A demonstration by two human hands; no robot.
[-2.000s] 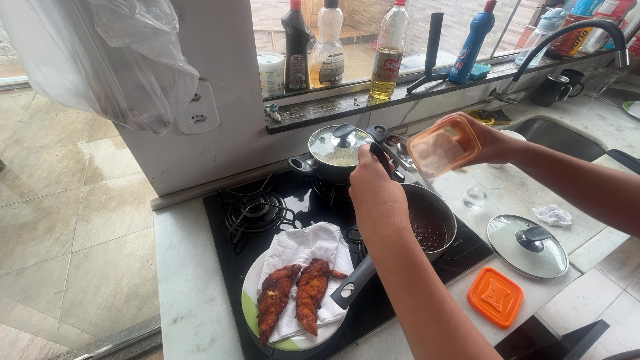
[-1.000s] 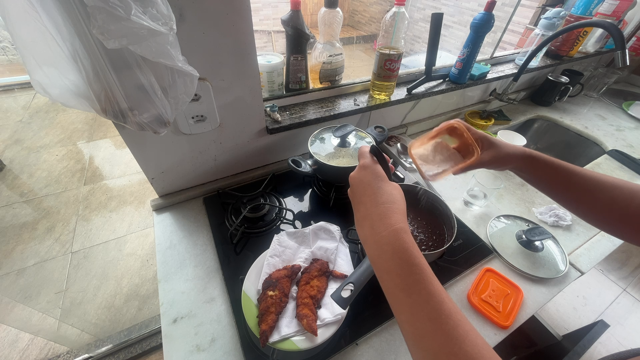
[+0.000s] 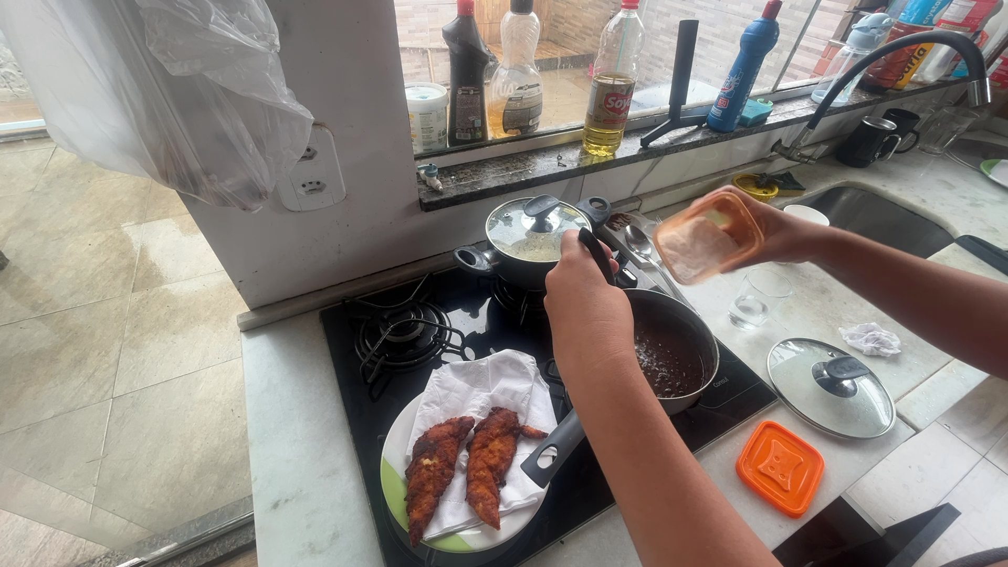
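Observation:
My left hand (image 3: pixel 587 295) grips the black handle of a utensil (image 3: pixel 598 256) above the stove; its lower part is hidden by the hand and arm. My right hand (image 3: pixel 776 228) holds a tilted orange-tinted plastic container (image 3: pixel 709 236) with white powdery contents, above and beyond the saucepan (image 3: pixel 713 366). Dark food (image 3: pixel 665 358) with white specks lies in the saucepan, partly behind my left forearm. A lidded pot (image 3: pixel 539 232) sits on a back burner. Two browned fried pieces (image 3: pixel 492 465) rest on paper towel on a green-and-white plate (image 3: pixel 394 472).
A glass lid (image 3: pixel 803 394), an orange plastic lid (image 3: pixel 780 468), a clear glass (image 3: pixel 756 299) and crumpled paper (image 3: pixel 870 339) lie on the counter. A spoon (image 3: pixel 639 240) is behind the saucepan. Bottles, including an oil bottle (image 3: pixel 610 102), line the sill. The faucet (image 3: pixel 906 39) arches near the sink.
The orange container has moved slightly left, away from the sink edge, and its tilt differs a little. White specks now show on the dark food in the saucepan.

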